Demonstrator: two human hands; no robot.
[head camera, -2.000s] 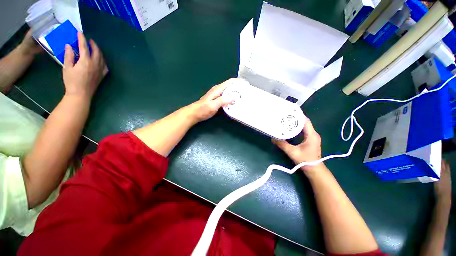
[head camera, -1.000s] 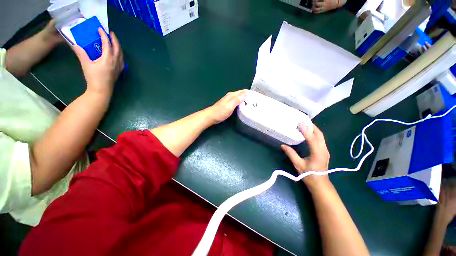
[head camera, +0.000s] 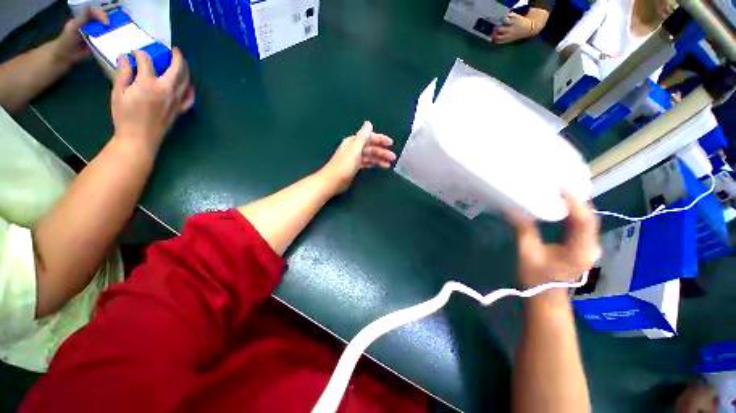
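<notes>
A white oblong unit (head camera: 516, 149), blurred, is raised above the open retail box. My right hand (head camera: 557, 246) holds its near right end, fingers on the edge; the hand is blurred. The white open box (head camera: 436, 173) stands on the bench behind and left of the unit, its printed front facing me and its lid up behind. The unit hides most of the box's opening and right side. My left hand (head camera: 360, 156) is empty, just left of the box, fingers apart and not touching it.
A white cable (head camera: 395, 314) crosses in front of me, past my right wrist. A blue-sided box (head camera: 629, 274) stands at right. Closed boxes (head camera: 266, 24) stand at the far left. A person's hands (head camera: 149, 85) hold a box at left; another person's hand (head camera: 516, 27) is opposite.
The unit has left my left hand and risen up and right in my right hand. My left hand has opened. The box's printed front now stands more upright.
</notes>
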